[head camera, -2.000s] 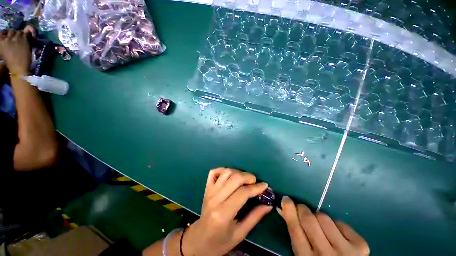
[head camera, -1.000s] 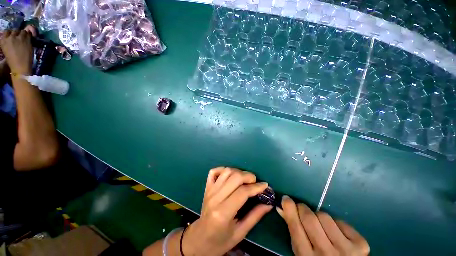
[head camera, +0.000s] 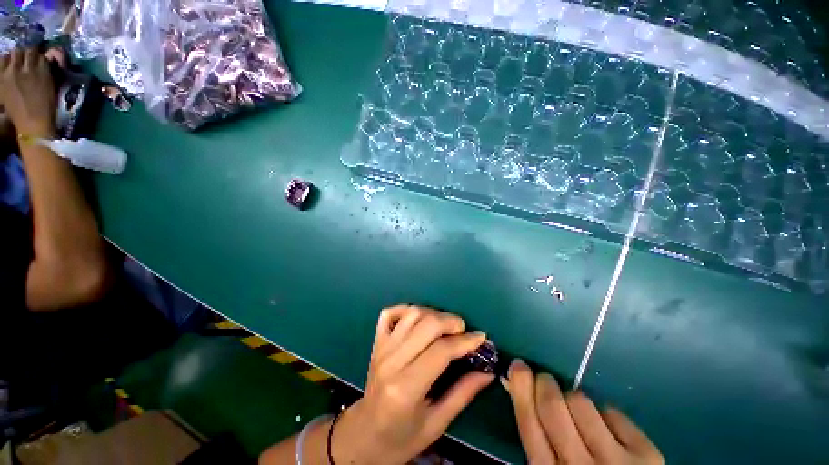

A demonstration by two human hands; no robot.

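My left hand [head camera: 409, 381] is bare and pinches a small dark, shiny housing [head camera: 484, 356] between thumb and fingertips, near the bench's front edge. My right hand [head camera: 573, 418] is close on its right, fingers curled, cut off by the bottom edge. A thin dark tip, maybe tweezers [head camera: 504, 371], shows between my right fingertips and the housing; the rest is hidden by the hand. A second dark housing [head camera: 298, 192] lies loose on the green bench. Several pale slivers [head camera: 550, 287] lie beyond my right hand.
A large clear blister tray [head camera: 509, 118] lies across the back. A bag of pinkish-brown metal parts [head camera: 227, 64] is at back left. A neighbour's arm [head camera: 59, 218], a white dropper bottle [head camera: 91, 155] and a black fixture [head camera: 80, 109] are at left. A thin white strip [head camera: 627, 245] crosses the bench.
My right hand has shifted very slightly beside the housing. My left hand keeps its hold. The neighbour's hand has moved slightly and more of the black fixture shows.
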